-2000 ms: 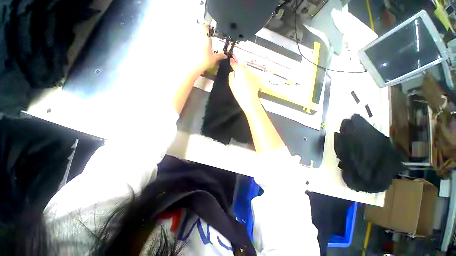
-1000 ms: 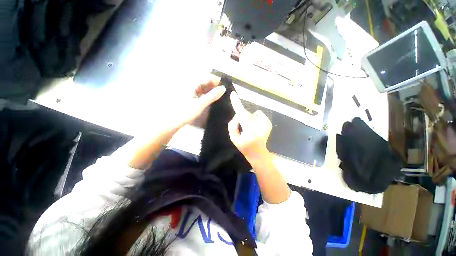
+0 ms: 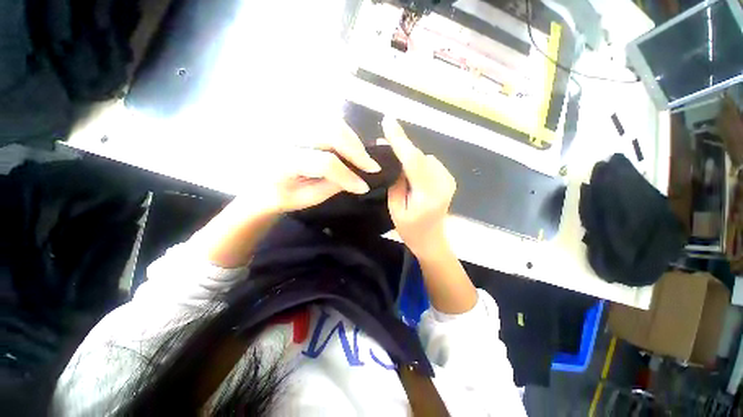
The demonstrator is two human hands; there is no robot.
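Note:
A black cut piece (image 3: 358,208) is held between both hands above the front edge of the table, near my chest. My left hand (image 3: 322,175) pinches its upper part with thumb and fingers from the left. My right hand (image 3: 419,183) grips it from the right, with the index finger pointing up past the cloth. The cloth's lower part merges with my dark clothing, so its end is hard to tell. The yellow-edged template (image 3: 456,99) lies beyond the hands.
A pile of black pieces (image 3: 631,220) lies on the right of the table, with two small black strips (image 3: 627,137) above it. A grey-framed screen (image 3: 692,53) is upper right. A blue bin (image 3: 580,346) and cardboard box (image 3: 672,313) are below right. Dark cloth (image 3: 69,61) is at left.
Both hands have drawn the black piece back from the needle area toward my chest and bunched it. The view has shifted, and the machine head has left the picture.

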